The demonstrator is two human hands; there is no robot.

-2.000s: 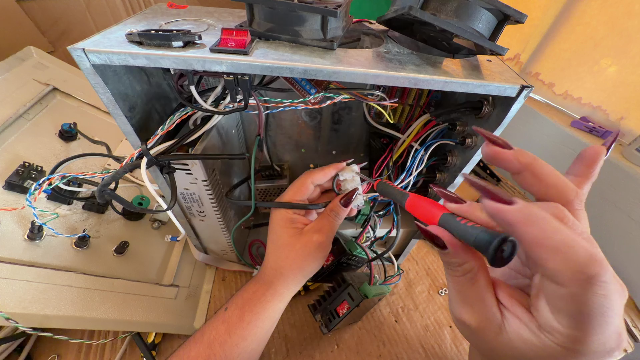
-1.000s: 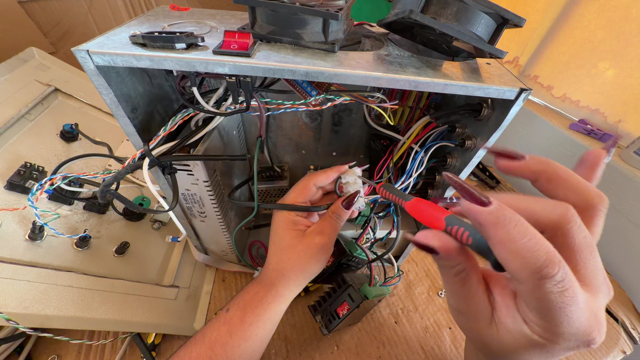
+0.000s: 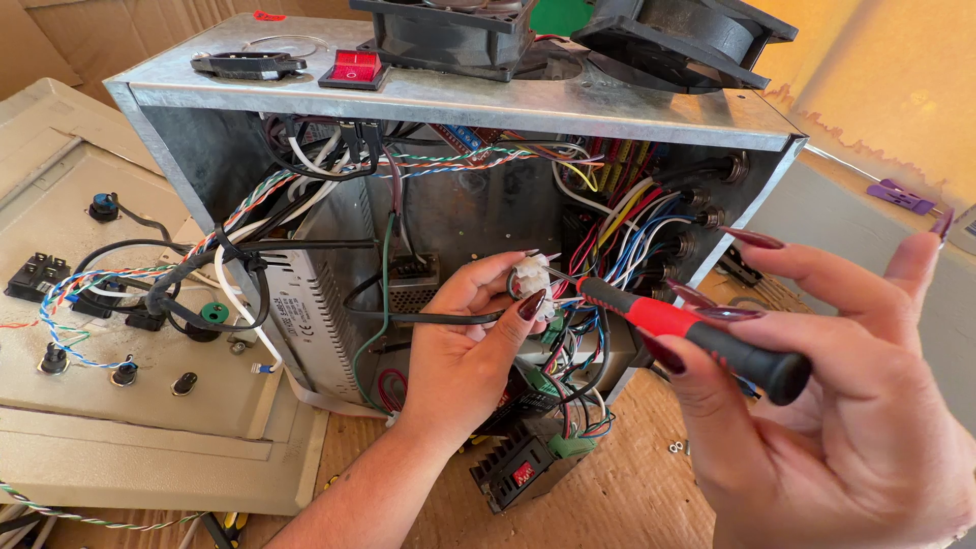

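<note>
Between the thumb and fingers of my left hand (image 3: 473,335) is a white plastic terminal block (image 3: 534,278), with a black cable (image 3: 435,317) running into it from the left. My right hand (image 3: 823,381) holds a screwdriver with a red and black handle (image 3: 671,324) by thumb and fingertips. The screwdriver's thin shaft points left and its tip is at the block; whether it sits in a screw cannot be told. Both hands are in front of an open metal enclosure (image 3: 457,107) full of coloured wires (image 3: 637,221).
Two black fans (image 3: 450,38) and a red rocker switch (image 3: 357,67) are on the enclosure's top. A slotted power supply (image 3: 316,320) stands inside. At left lies a beige panel (image 3: 152,427) with wired switches. A black driver module (image 3: 518,465) rests on the wooden surface below, near small nuts (image 3: 675,447).
My right hand's fingers have shifted around the screwdriver handle, and the handle's angle has changed. My left hand still holds the terminal block in about the same place.
</note>
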